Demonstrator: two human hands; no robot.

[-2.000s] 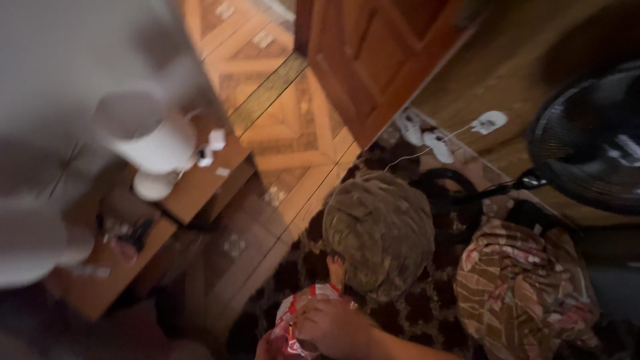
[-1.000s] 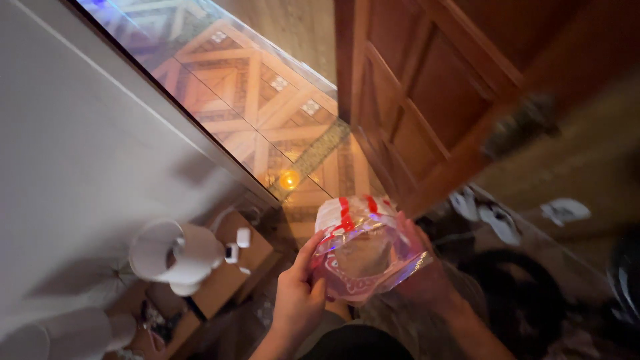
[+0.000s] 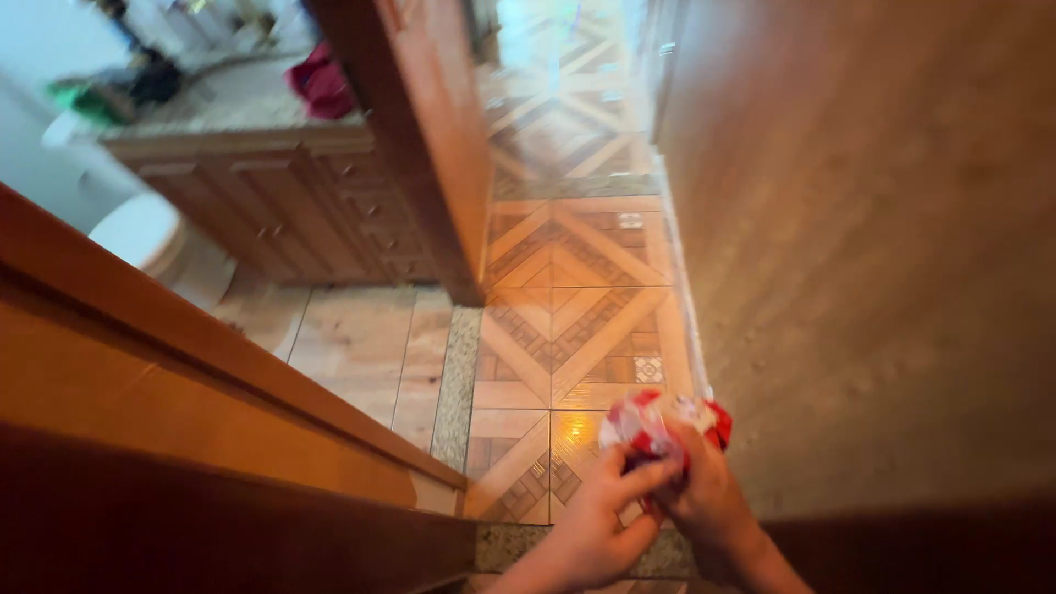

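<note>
A crumpled plastic bag (image 3: pixel 648 425), clear with red and white parts, is bunched between my two hands in the lower middle of the head view. My left hand (image 3: pixel 606 511) grips its near left side with bent fingers. On the right side, my right hand (image 3: pixel 705 478) is closed around it, its fingers partly hidden by the plastic. Whether anything is inside the bag cannot be told.
A patterned tile floor (image 3: pixel 577 305) runs ahead, with a wall (image 3: pixel 858 264) along the right. At left, a doorway with a wooden frame (image 3: pixel 429 148) shows a wooden vanity cabinet (image 3: pixel 280 214), a red cloth (image 3: pixel 323 81) and a toilet (image 3: pixel 136 231).
The bag, spread wide between both hands one second ago, is now bunched up smaller. The view has moved from the room with the lamp and fan into a passage.
</note>
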